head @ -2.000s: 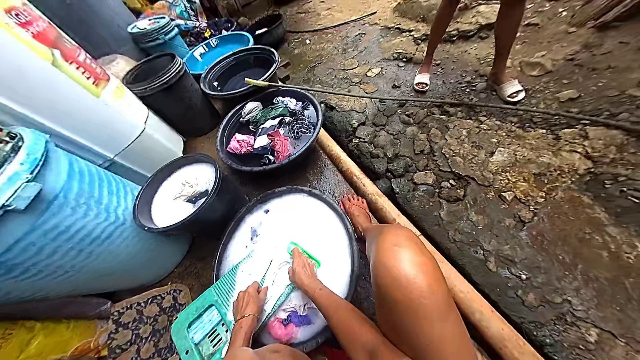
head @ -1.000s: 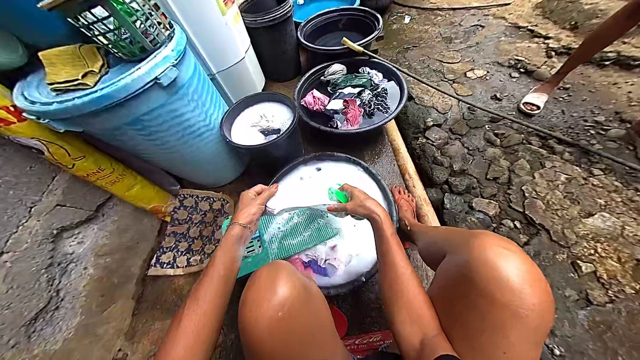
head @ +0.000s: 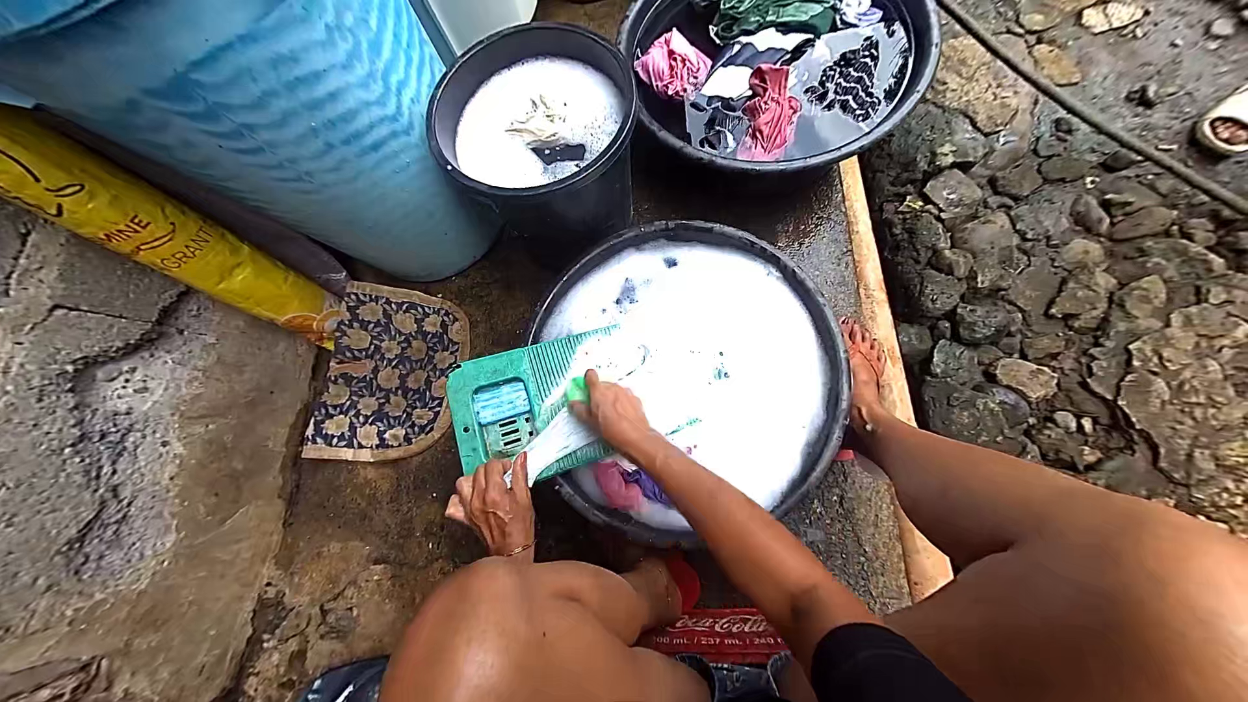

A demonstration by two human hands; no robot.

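Observation:
A green plastic washboard [head: 541, 366] leans over the left rim of a black basin [head: 827, 390] full of suds. My left hand [head: 497, 502] grips the lower end of a white wet cloth [head: 558, 441] at the washboard's near edge. With my right hand [head: 614, 414] I hold a bright green object [head: 577, 389], perhaps a brush or soap, against the cloth on the ridges. A blue bar [head: 501, 402] lies in the washboard's tray. Pink and purple cloth [head: 624, 486] shows in the suds by the near rim.
A black bucket [head: 609, 185] of sudsy water and a basin [head: 780, 164] of soaking clothes stand beyond. At left are a blue drum [head: 322, 136], a yellow sack [head: 156, 229] and a floral mat [head: 385, 375]. A hose [head: 1092, 112] crosses the stony ground, near another person's sandal [head: 1226, 122].
A second ago my hands held the cloth stretched above the washboard; now it lies along the ridges, my left hand lower at the board's near edge. The view has moved closer to the basin.

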